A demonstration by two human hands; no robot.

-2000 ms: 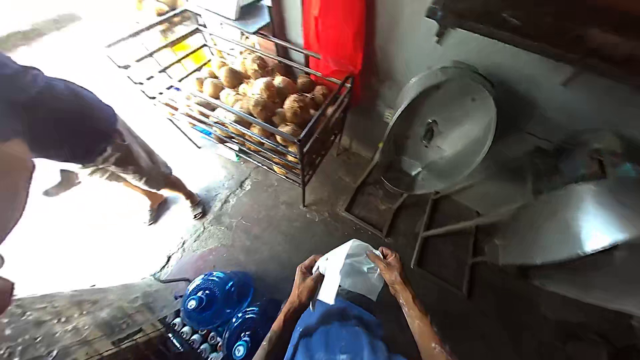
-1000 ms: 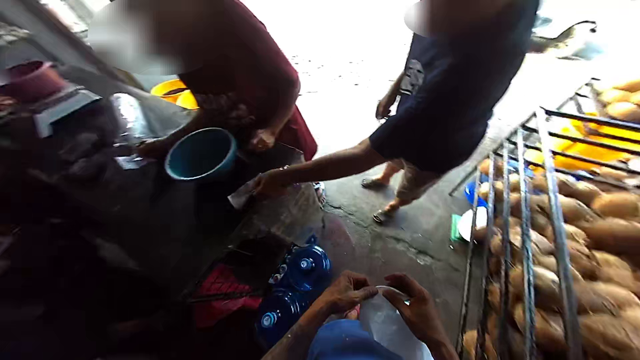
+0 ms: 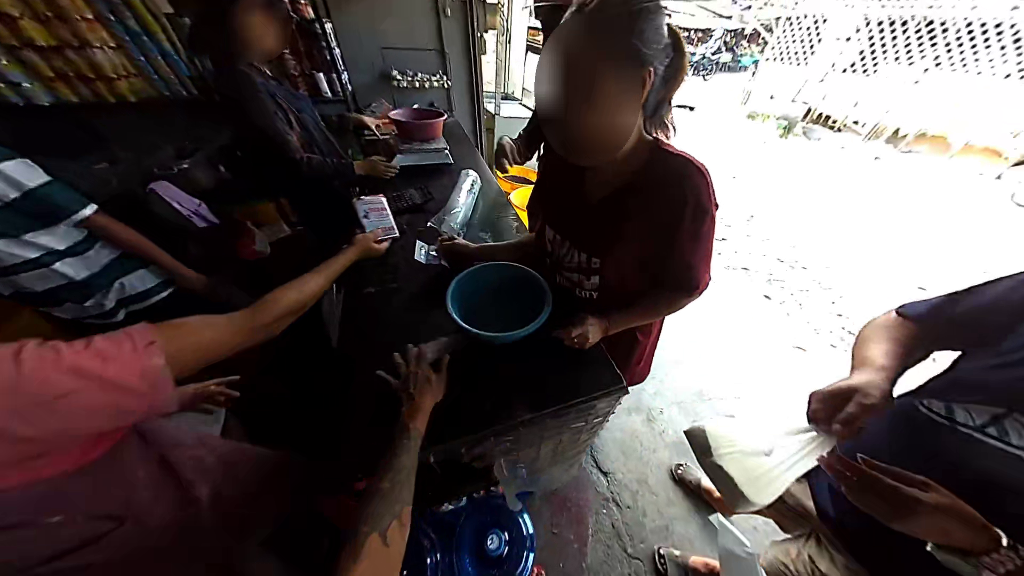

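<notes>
My left hand (image 3: pixel 418 380) reaches up from the bottom over the dark countertop (image 3: pixel 512 380), its fingers spread and nothing plainly held. It is just left of and below a blue-green plastic basin (image 3: pixel 499 302). A person in a maroon shirt has one hand beside the basin and holds what looks like a banknote (image 3: pixel 428 253) in the other. From the left, a person in pink holds out a printed packet (image 3: pixel 376 217). My right hand is not in view. At the lower right, another person's hands are at a whitish bag (image 3: pixel 752 464).
Farther along the counter are a calculator (image 3: pixel 410 198), a clear plastic roll (image 3: pixel 459 204) and a reddish basin (image 3: pixel 418 124) on a flat surface. Blue water jugs (image 3: pixel 494 542) stand below the counter's near end. People stand behind the counter and at the right.
My left hand has left the white plastic bag that both my hands held earlier and is now over the counter. My right hand has gone out of view. The view has swung far left.
</notes>
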